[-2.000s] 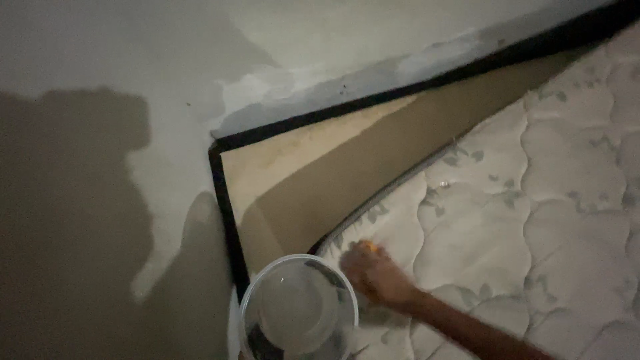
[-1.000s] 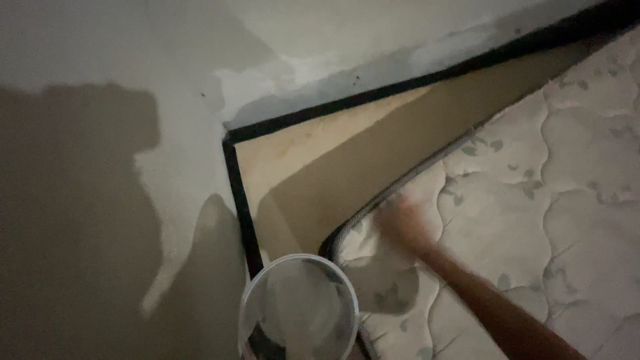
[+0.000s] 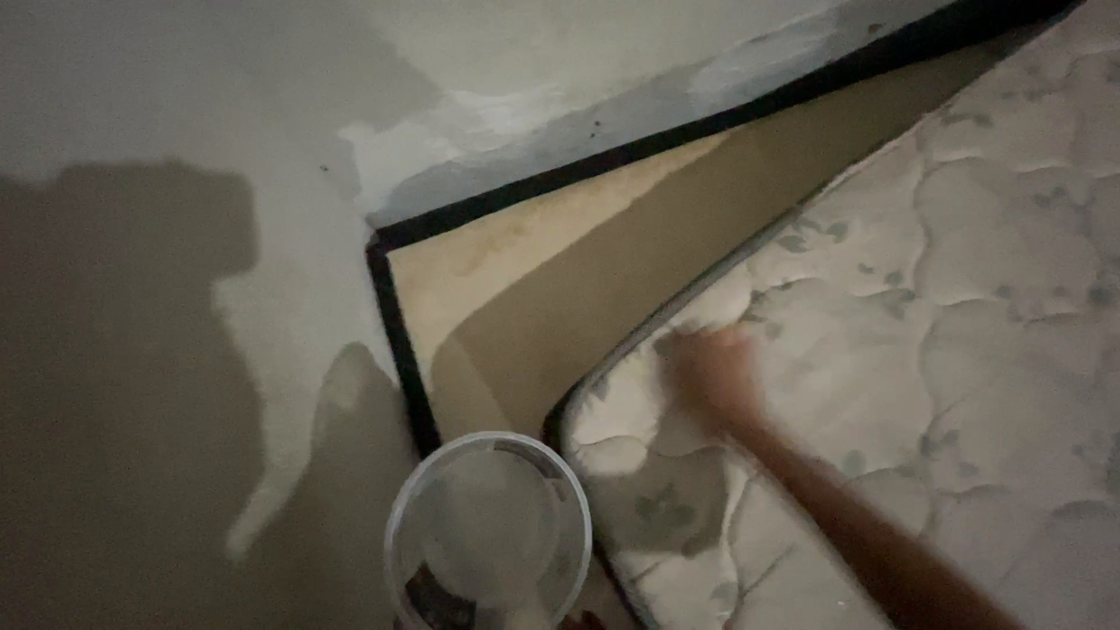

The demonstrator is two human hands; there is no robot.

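My right hand, blurred by motion, is at the corner of a quilted mattress with a leaf print, close to its piped edge. Its fingers are too blurred to tell whether they hold anything. A round clear plastic tub stands out at the bottom centre, its open rim facing me. Only some fingertips of my left hand show at the tub's lower right side, at the frame's bottom edge; they appear to hold it. Something dark shows through the tub's lower left.
Beyond the mattress edge lies a tan bed base panel with a black border. A grey wall with pale, patchy areas runs along it. Large dark shadows fall on the wall at left and across the panel.
Two seconds ago something orange showed at my right hand; now it is not visible. The hand has moved about over the mattress corner. The tub remains near the bottom centre.
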